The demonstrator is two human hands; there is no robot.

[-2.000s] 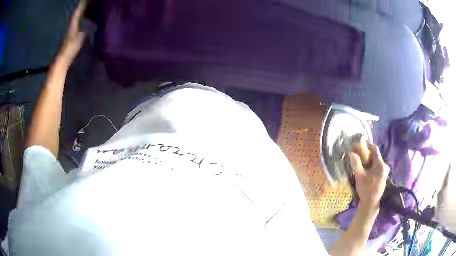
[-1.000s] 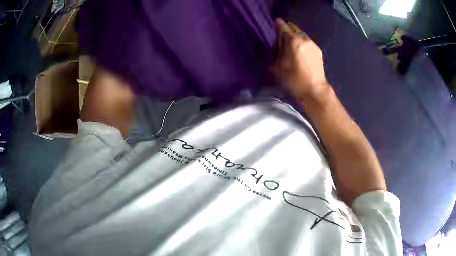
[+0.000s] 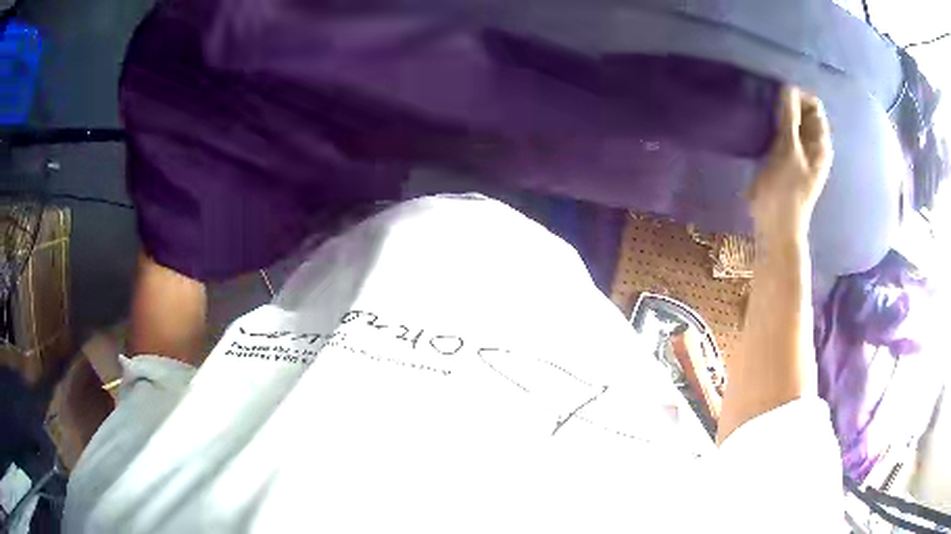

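Observation:
A dark purple garment [image 3: 448,115] lies along the padded board and hangs over its near edge at the left. My right hand [image 3: 798,141] grips the garment's right end, fingers closed on the cloth. My left hand is hidden behind the hanging cloth; only the forearm shows below it. The steam iron [image 3: 678,344] rests on the orange-brown perforated mat [image 3: 667,261], partly behind my shirt and right forearm, with no hand on it.
The board's grey-violet rounded end [image 3: 855,177] is at the right. A brighter purple heap [image 3: 871,344] lies beyond the mat. Dark cords [image 3: 902,511] run at the lower right. Cardboard boxes [image 3: 47,292] and a blue crate [image 3: 19,73] are at the left.
My right hand, on the iron two seconds ago and on the cloth one second ago, is now further right at the garment's end. The garment is spread along the board again.

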